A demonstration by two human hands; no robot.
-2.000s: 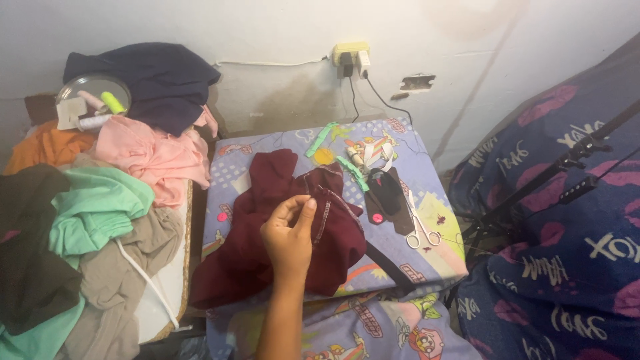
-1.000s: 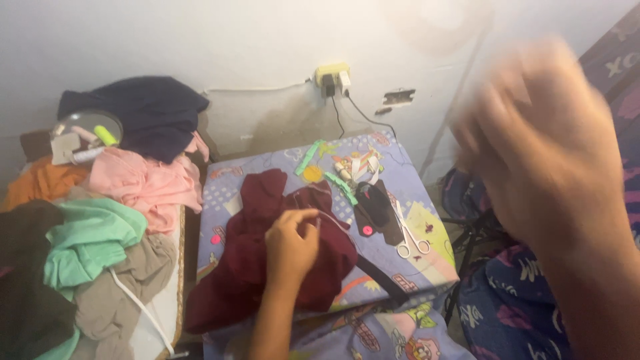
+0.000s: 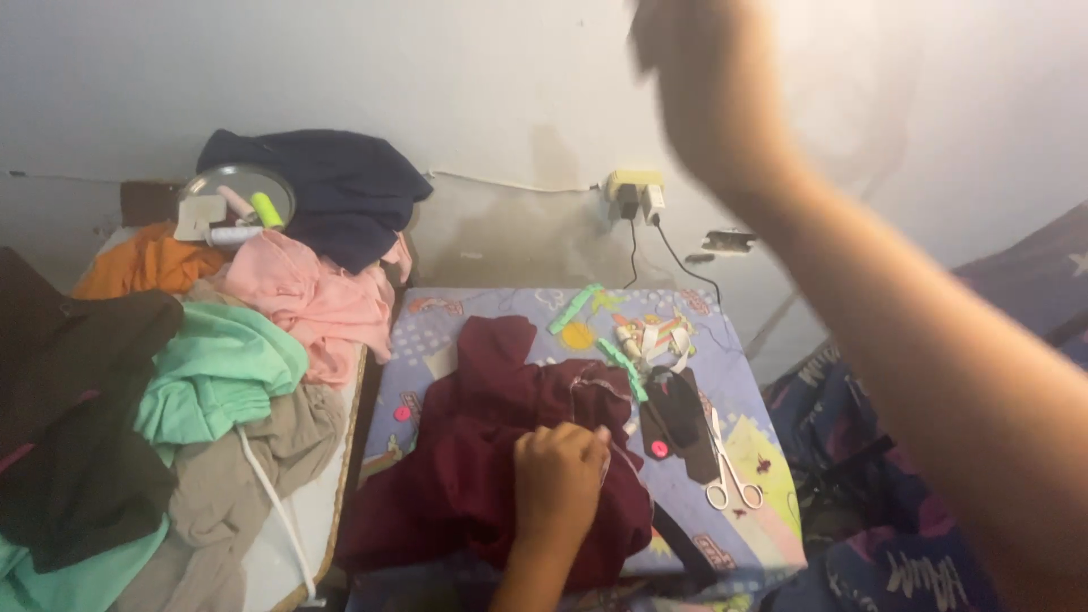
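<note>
A maroon garment [image 3: 459,459] with pale stitching along an edge lies crumpled on a cartoon-print covered table [image 3: 765,544]. My left hand [image 3: 557,476] rests on it with curled fingers, pinching the cloth near the stitched edge. High in front of the wall, my right hand [image 3: 710,76] is raised, blurred and partly cut off by the top edge; whether it holds anything does not show. Right of the garment lie scissors [image 3: 727,467], dark fabric pieces [image 3: 676,412], a pink button [image 3: 659,449] and mint-green strips [image 3: 623,367]. Another pink button [image 3: 401,414] is at the left.
At the left, a heap of clothes, with pink [image 3: 297,297], mint [image 3: 225,365] and navy [image 3: 323,195] pieces, bears a round tin [image 3: 285,183] with thread spools [image 3: 266,210]. A wall socket [image 3: 636,178] holds two plugs with cords. Blue printed fabric [image 3: 901,561] hangs at the right.
My right hand, out of view two seconds ago, came in at the right and has moved up and left. My left hand stays at the maroon garment. The view has shifted.
</note>
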